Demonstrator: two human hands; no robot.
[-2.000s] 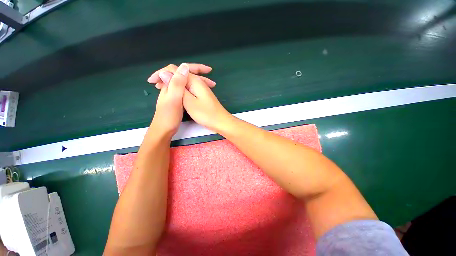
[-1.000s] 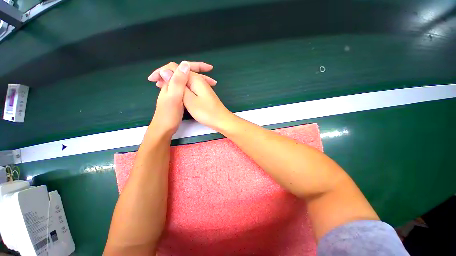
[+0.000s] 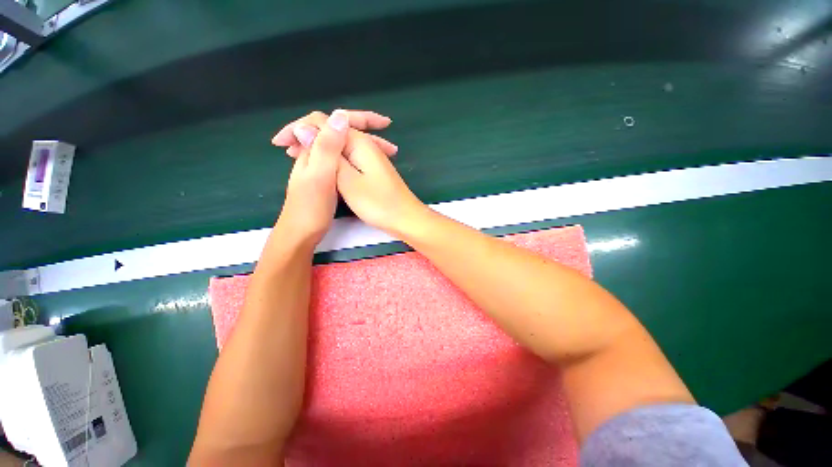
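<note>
My left hand (image 3: pixel 315 178) and my right hand (image 3: pixel 372 182) are bare and clasped together over the near side of the green conveyor belt (image 3: pixel 493 119). Their fingers overlap and no object shows in them. My wrists are above the white guide strip (image 3: pixel 547 204). My forearms lie over a pink-red foam pad (image 3: pixel 410 337). A white retail box (image 3: pixel 48 177) with a purple oblong on its front lies on the belt at the far left, apart from my hands.
Bulky white cartons (image 3: pixel 68 401) with printed text are at the lower left, with yellowish loops (image 3: pixel 23 313) behind them. A small pale ring (image 3: pixel 629 120) lies on the belt at the right. A grey metal frame (image 3: pixel 23 23) is at the upper left.
The white retail box has moved right along the belt, further into view. The pale ring has also moved right. My clasped hands have barely moved.
</note>
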